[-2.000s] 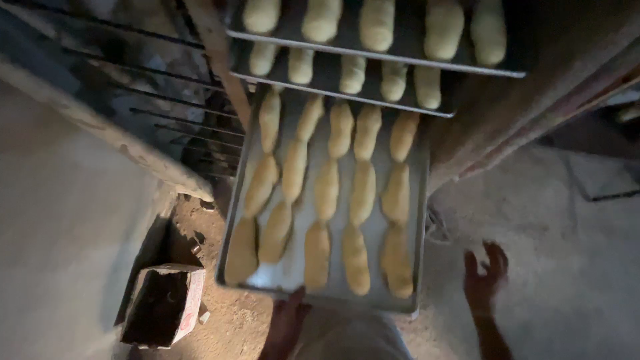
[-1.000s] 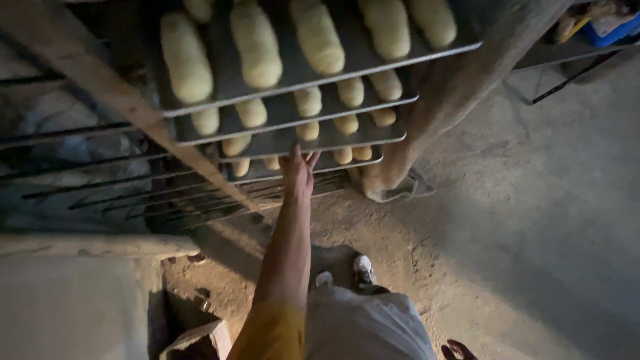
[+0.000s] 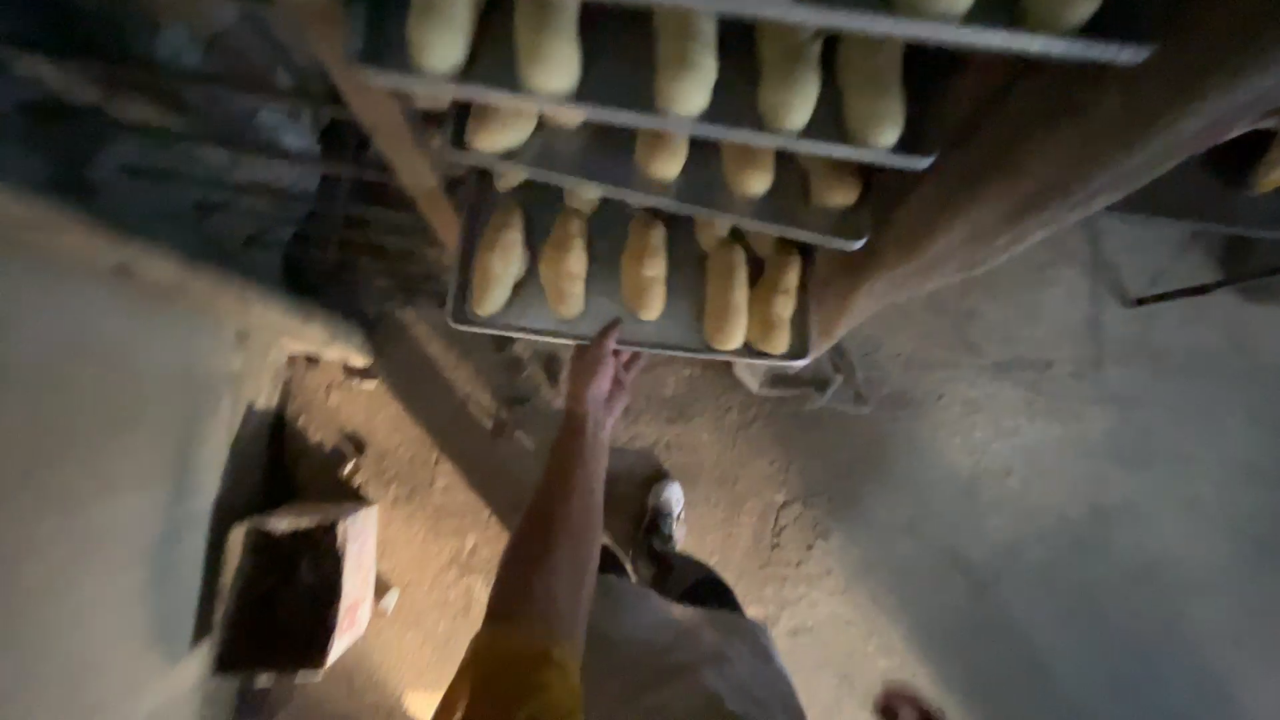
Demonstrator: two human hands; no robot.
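Note:
My left hand (image 3: 600,378) grips the front edge of the lowest visible metal tray (image 3: 540,333), thumb over the rim and fingers below it. Several long dough rolls (image 3: 645,268) lie on that tray, which sticks out of the rack under other trays. Just above is a second tray (image 3: 660,205) with more rolls, and over it a third tray (image 3: 640,118). My right hand (image 3: 905,702) shows only in part, blurred, at the bottom edge, away from the trays; its fingers cannot be made out.
A wooden post (image 3: 400,140) stands left of the trays and a thick brown upright (image 3: 960,210) to their right. An open box (image 3: 290,590) sits on the dirt floor at lower left, beside a pale wall or ledge (image 3: 110,430). A dark table edge (image 3: 1200,222) shows at far right.
Two seconds ago a tray of rolls was pulled far out towards me; one second ago it was in the rack. Now a lower tray sticks out part way, with my left hand at its edge.

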